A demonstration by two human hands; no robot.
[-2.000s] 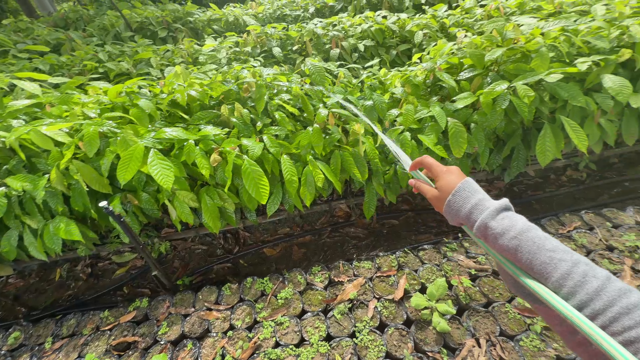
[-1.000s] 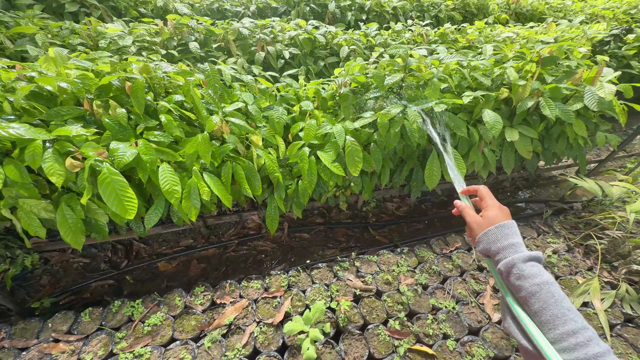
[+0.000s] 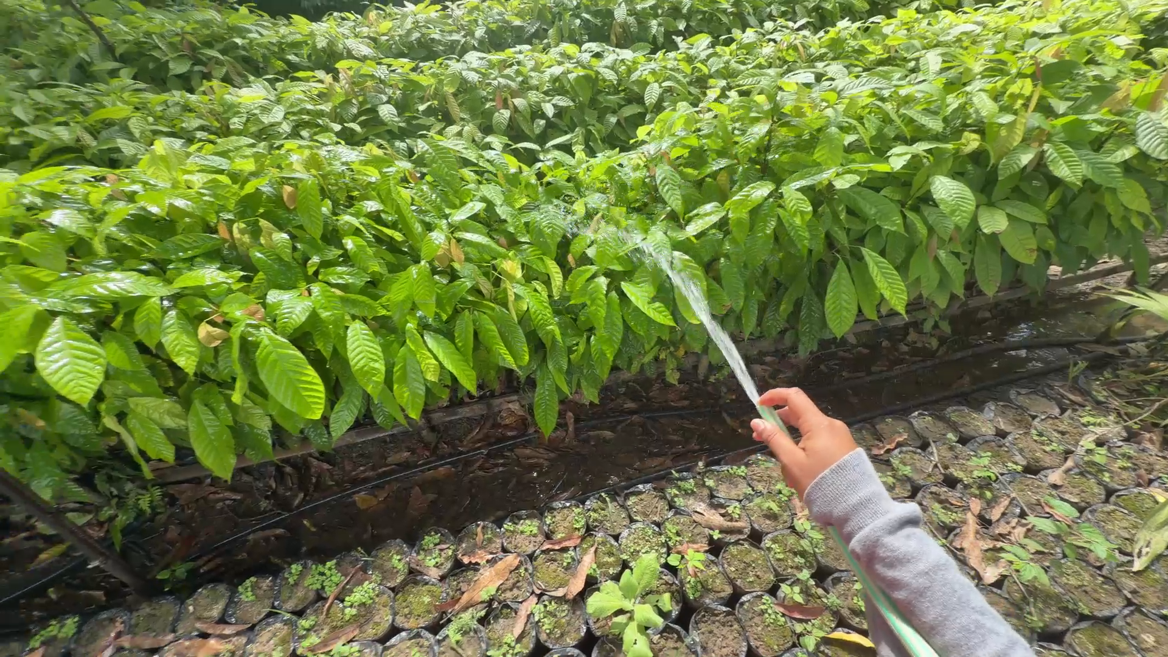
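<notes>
My right hand (image 3: 803, 438), in a grey sleeve, grips the end of a green and white striped garden hose (image 3: 876, 584), thumb and fingers around its tip. The hose runs back beneath the forearm to the bottom edge. A stream of water (image 3: 707, 315) leaves the tip up and to the left and breaks up over the glossy leaves of dense green seedlings (image 3: 493, 274). My left hand is outside the view.
Rows of small soil-filled nursery bags (image 3: 639, 538), some with weeds and dry leaves, cover the near ground. Between them and the seedlings runs a wet, dark channel (image 3: 493, 484) with a thin black pipe (image 3: 365, 497). A dark stake (image 3: 73, 534) leans at the lower left.
The water stream, at the right part of the seedlings a second ago, now lands nearer the middle. The view has swung right, then partly back left. My right hand has kept hold of the hose.
</notes>
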